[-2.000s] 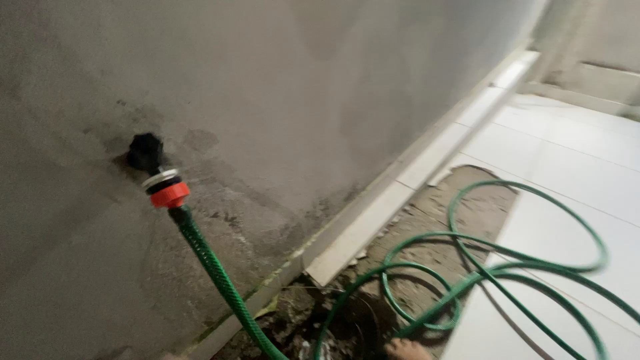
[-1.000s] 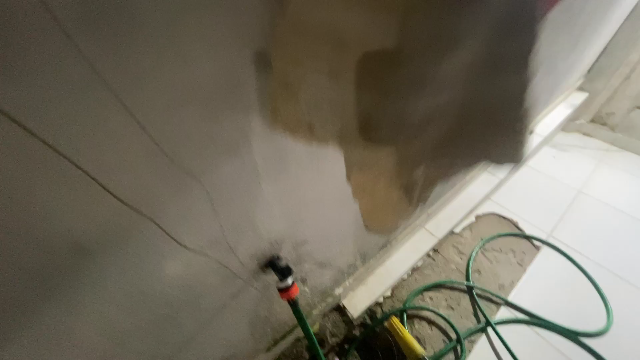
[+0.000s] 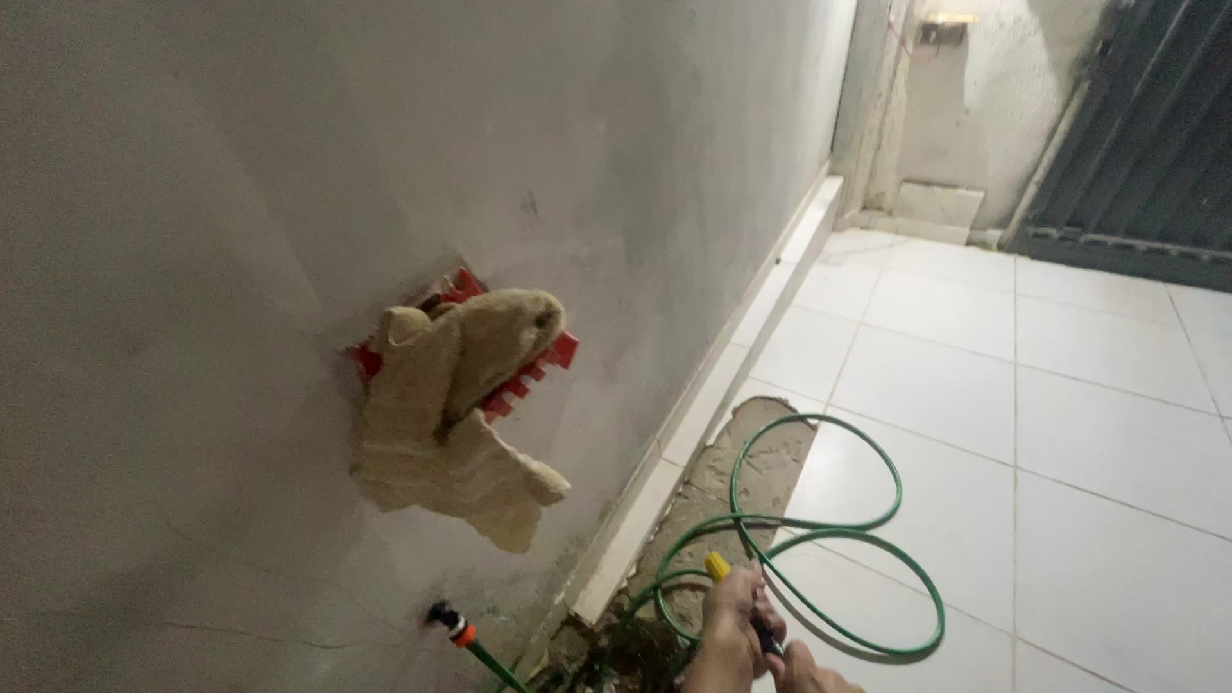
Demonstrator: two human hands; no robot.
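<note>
My left hand (image 3: 729, 621) is closed around a hose nozzle with a yellow tip (image 3: 716, 566) and a dark body, low in the view. Just to its right, my right hand (image 3: 810, 674) is partly cut off by the bottom edge and grips the dark rear part of the nozzle. Loops of green garden hose (image 3: 900, 491) lie on the floor beside and beyond my hands. At the lower left, a black tap (image 3: 443, 614) comes out of the wall, with an orange hose connector (image 3: 464, 635) and green hose fitted to it.
A beige cloth (image 3: 414, 414) hangs on a red toothed holder (image 3: 568, 350) on the grey wall (image 3: 626, 125). Broken ground (image 3: 760, 443) runs between the white skirting tiles (image 3: 693, 414) and the white tiled floor (image 3: 934, 404). A dark ribbed metal gate (image 3: 1145, 144) stands at the upper right.
Both hands have come into view on the nozzle; one second ago only its yellow part showed at the bottom. The view has shifted, bringing in the gate.
</note>
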